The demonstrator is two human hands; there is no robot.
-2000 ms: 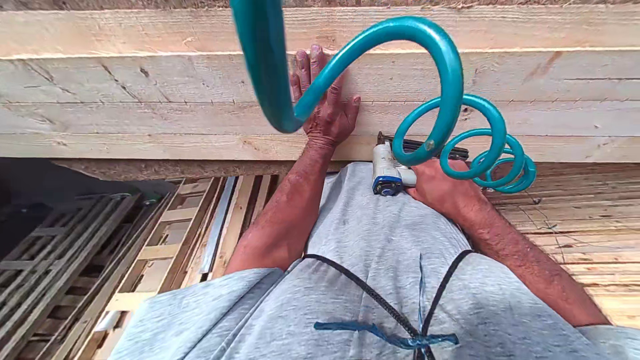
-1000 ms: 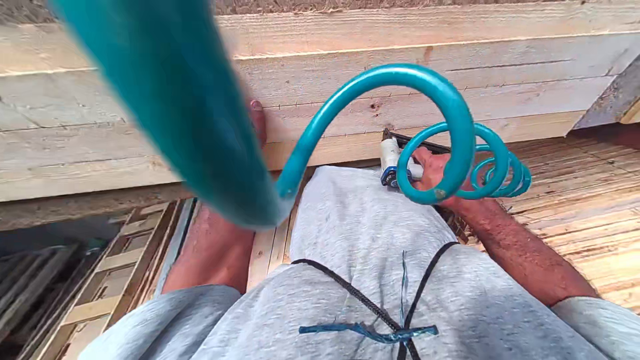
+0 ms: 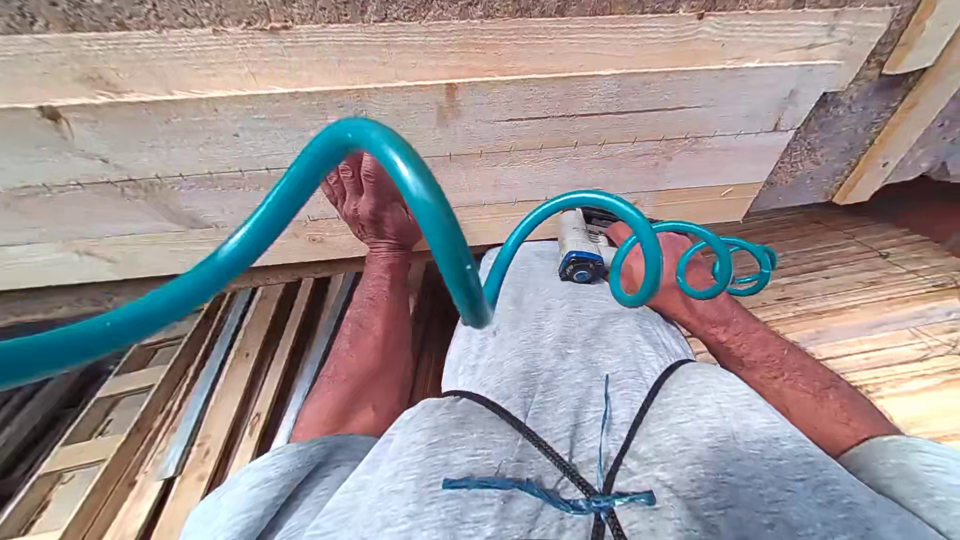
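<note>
My left hand [image 3: 375, 202] lies on pale wooden boards [image 3: 600, 112] laid side by side, its palm down and part of it behind the coiled hose. Small staples or nails run in rows along the seams between the boards. My right hand [image 3: 660, 262] grips a pneumatic stapler or nailer [image 3: 581, 251], white with a blue end cap, at the boards' near edge. Its nose is mostly hidden by the hose and hand. A teal coiled air hose [image 3: 360, 135] loops across the view in front of both hands.
Wooden slats and frames [image 3: 247, 375] with grey metal strips lie at the lower left. Stacked thin boards [image 3: 862, 277] are at the right. A wooden frame piece [image 3: 900, 127] stands at the upper right, past the boards' ends.
The view has shifted right along the boards, and their right ends now show. The hose has swung away from the top, uncovering my left hand. My right hand keeps hold of the tool.
</note>
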